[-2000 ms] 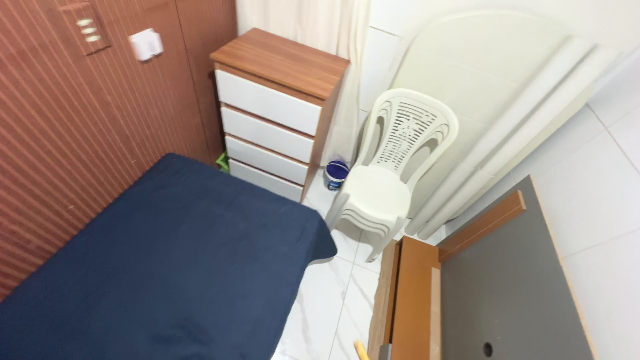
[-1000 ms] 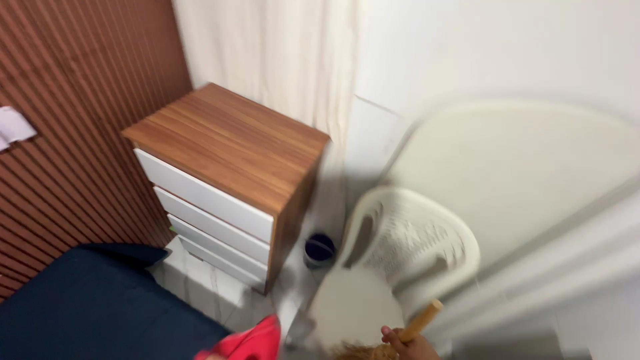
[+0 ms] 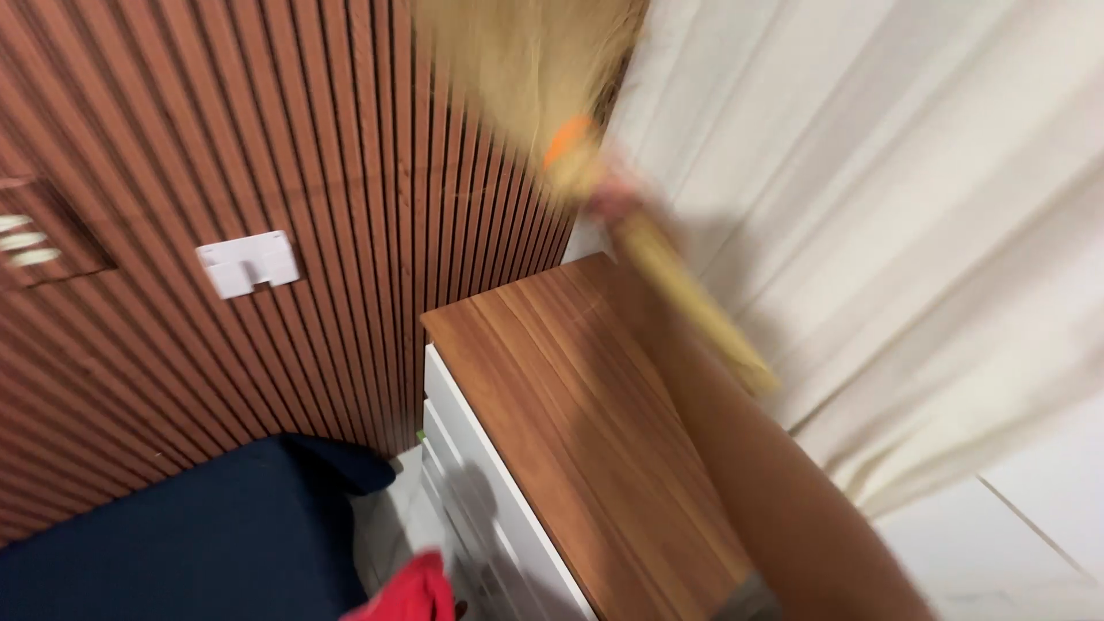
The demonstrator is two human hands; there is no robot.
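Observation:
My right hand (image 3: 623, 194), blurred by motion, grips a straw hand broom (image 3: 539, 78) near its orange band, with the pale handle pointing down to the right. The bristles are raised against the slatted wood wall panel (image 3: 371, 172), beside the white curtain (image 3: 828, 216). My right forearm passes over the wooden top of a chest of drawers (image 3: 552, 388). A red cloth (image 3: 418, 591) shows at the bottom edge. Beside it is a small dark bit that may be a fingertip of my left hand; the hand itself is mostly hidden.
A dark blue covered surface (image 3: 190, 535) lies at lower left, with white floor (image 3: 388, 517) between it and the white drawer fronts (image 3: 492, 492). On the panel are a white plastic bracket (image 3: 250, 261) and a switch plate (image 3: 52, 237). A white wall stands at lower right.
The broom and my right hand have risen from the bottom of the view to the upper wall by the curtain. The view has swung left and nearer the drawers; the chairs are out of view.

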